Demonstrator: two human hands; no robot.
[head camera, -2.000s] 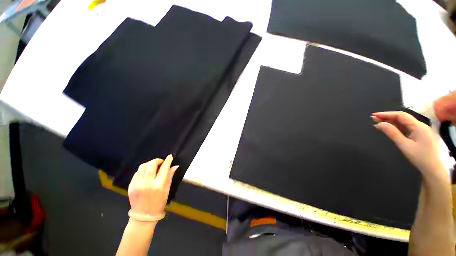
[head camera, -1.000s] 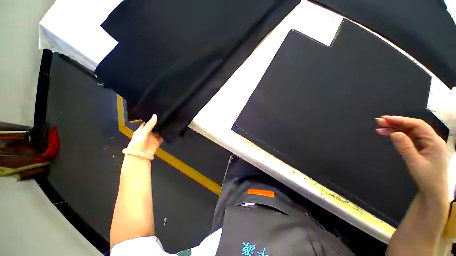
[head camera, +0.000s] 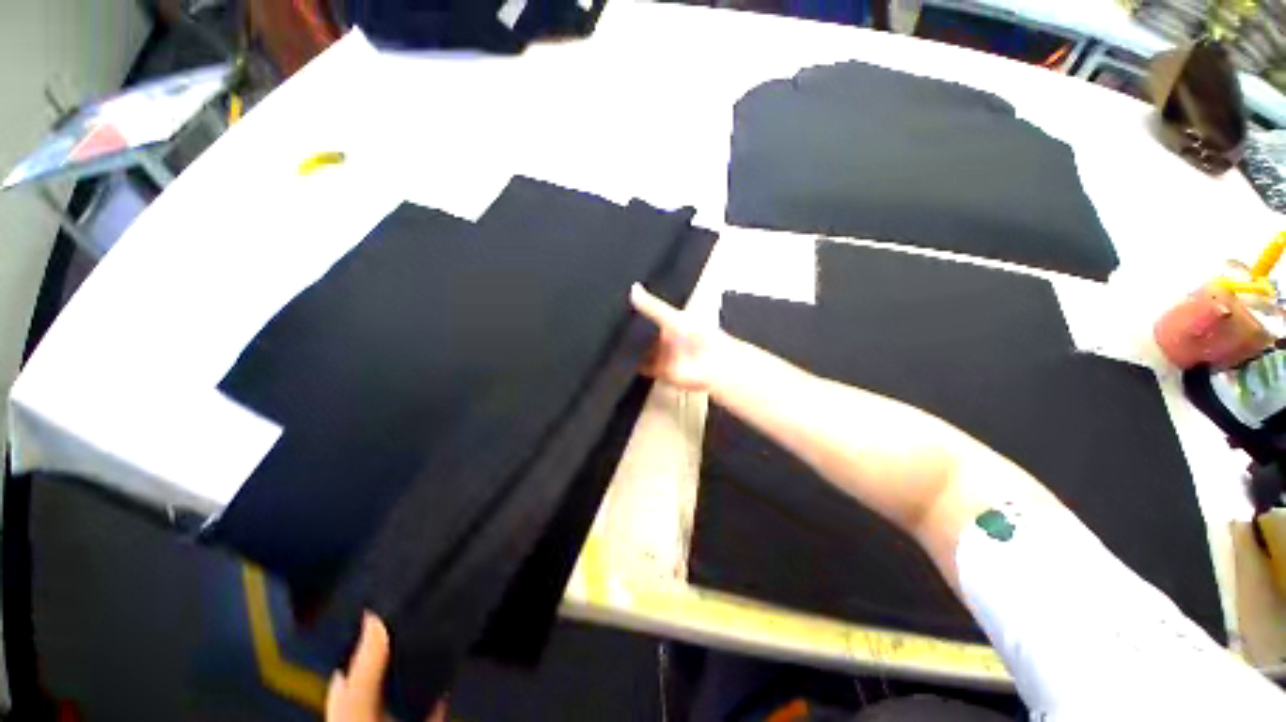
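A stack of black notched panels (head camera: 423, 325) lies at the left of the white table, its near end hanging past the front edge. My left hand (head camera: 370, 674), cut off by the bottom edge of the picture, holds the near corner of the top panel. My right hand (head camera: 669, 343) reaches across and grips the same panel's right edge further up, its fingers partly hidden by the fabric. The panel's edge is raised and creased between my hands. Another black notched panel (head camera: 931, 409) lies flat at the right, partly under my right forearm.
A curved-top black panel (head camera: 917, 169) lies beyond. A reddish-orange pot (head camera: 1213, 327) with yellow sticks and a white-and-green container (head camera: 1259, 385) stand at the right. A small yellow item (head camera: 322, 162) lies at the far left. The table's front edge (head camera: 790, 629) is glue-stained.
My right hand has moved left from above the right panel and taken hold of the stack's top panel. My left hand still holds the near corner. The view has shifted to show more of the far table.
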